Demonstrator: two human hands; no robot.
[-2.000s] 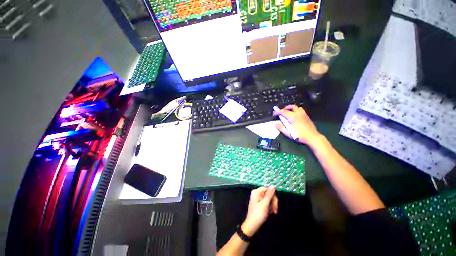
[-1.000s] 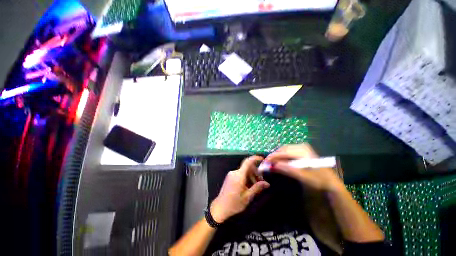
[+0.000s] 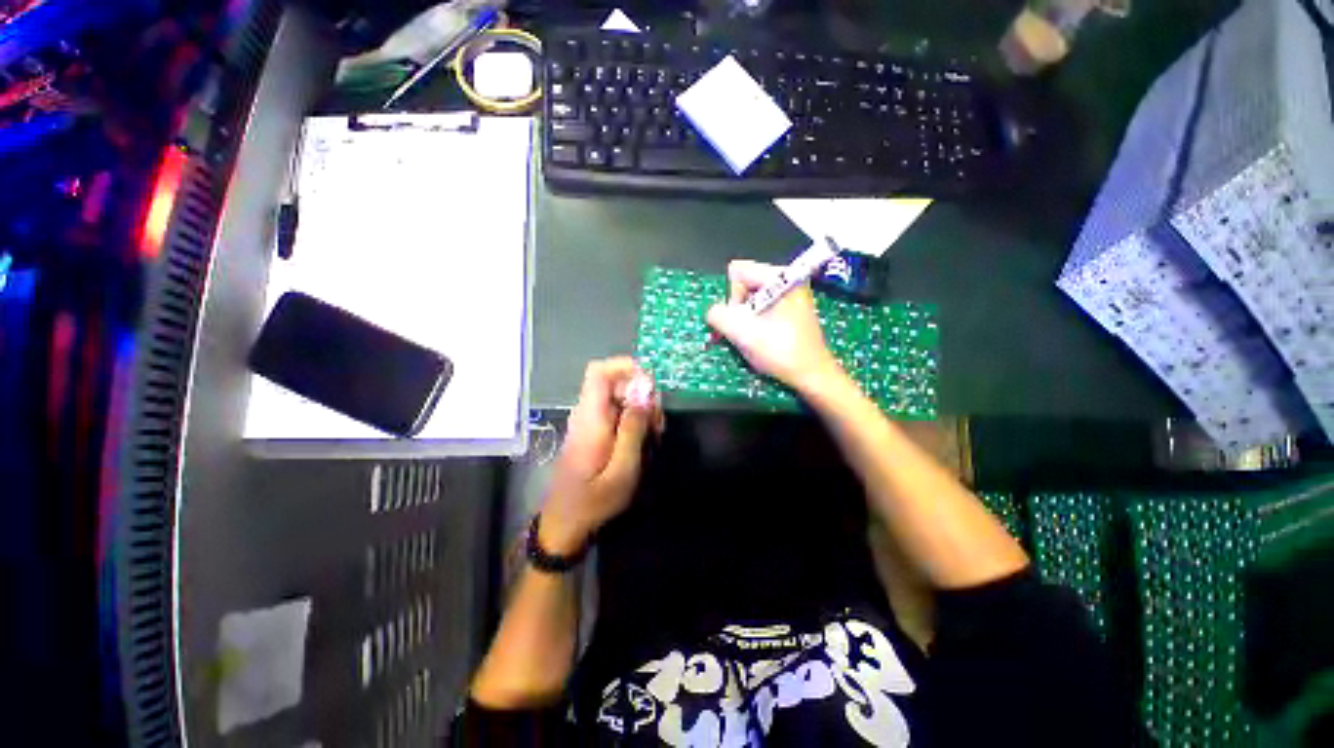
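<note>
A green PCB panel (image 3: 878, 358) lies flat on the dark green desktop in front of my body. My right hand (image 3: 775, 329) is shut on a white marker pen (image 3: 797, 275), with its tip down at the left half of the panel. My left hand (image 3: 607, 431) is at the panel's lower left corner, with a small whitish-pink thing, perhaps the pen's cap, pinched between thumb and fingers. A small black device (image 3: 853, 273) sits at the panel's back edge, beside my right hand.
A black keyboard (image 3: 629, 124) holds a white paper slip (image 3: 735, 114). A clipboard (image 3: 395, 219) with a black phone (image 3: 351, 363) lies left. Stacked white panels (image 3: 1244, 219) stand right, and green panels (image 3: 1192, 585) lie lower right. A blurred cup (image 3: 1036, 37) is at the back.
My hands have moved apart from over my lap. The right one now has the pen at the panel; the left is at its corner. The view has tilted down, and the monitor is out of sight.
</note>
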